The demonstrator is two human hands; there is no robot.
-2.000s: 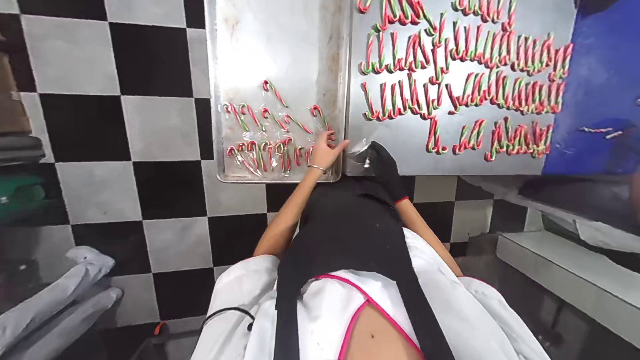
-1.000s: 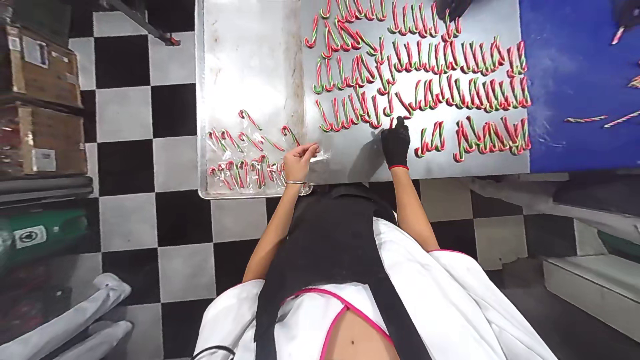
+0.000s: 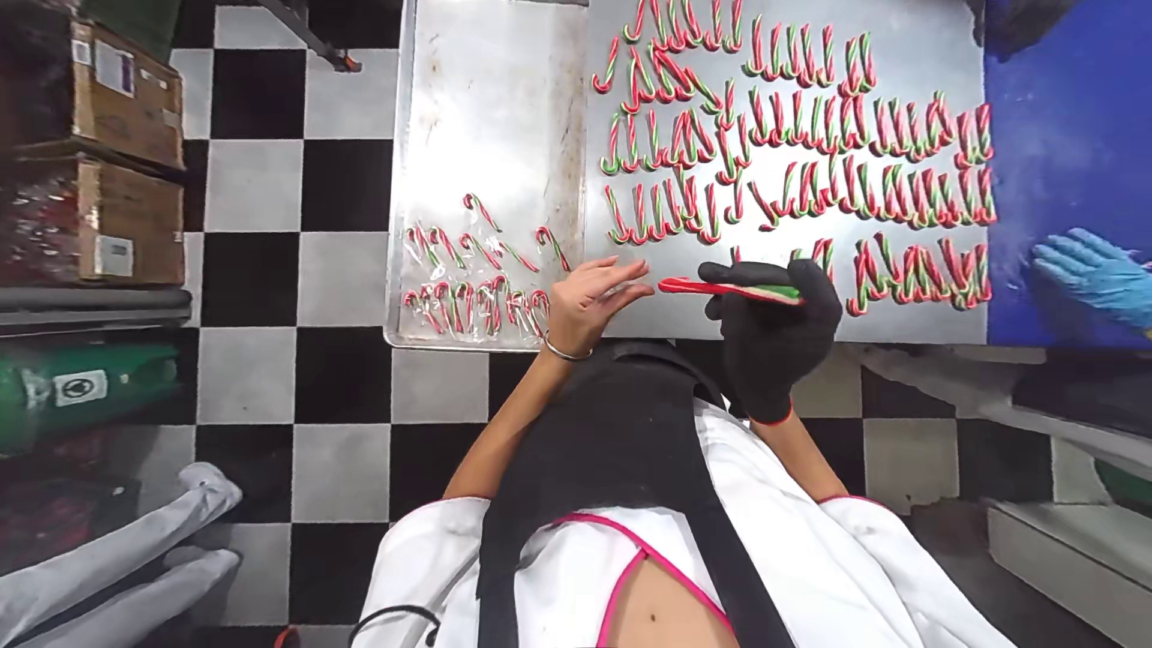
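My right hand, in a black glove, grips a red, green and white candy cane between thumb and fingers, its red end pointing left. My left hand, bare with a bracelet at the wrist, is just left of that end, fingers apart. Whether it holds a clear wrapper cannot be told. Rows of unwrapped candy canes lie on the metal surface beyond and to the right. Candy canes in clear wrappers lie on the sheet tray at the left, beside my left hand.
A blue surface adjoins the metal one at the right, where a co-worker's blue-gloved hand rests. Cardboard boxes and a green container stand at the left. The near edge of the trays runs in front of my apron.
My right hand has drawn back from the rows and now holds a candy cane near my left hand. The co-worker's blue-gloved hand has come into view at the right.
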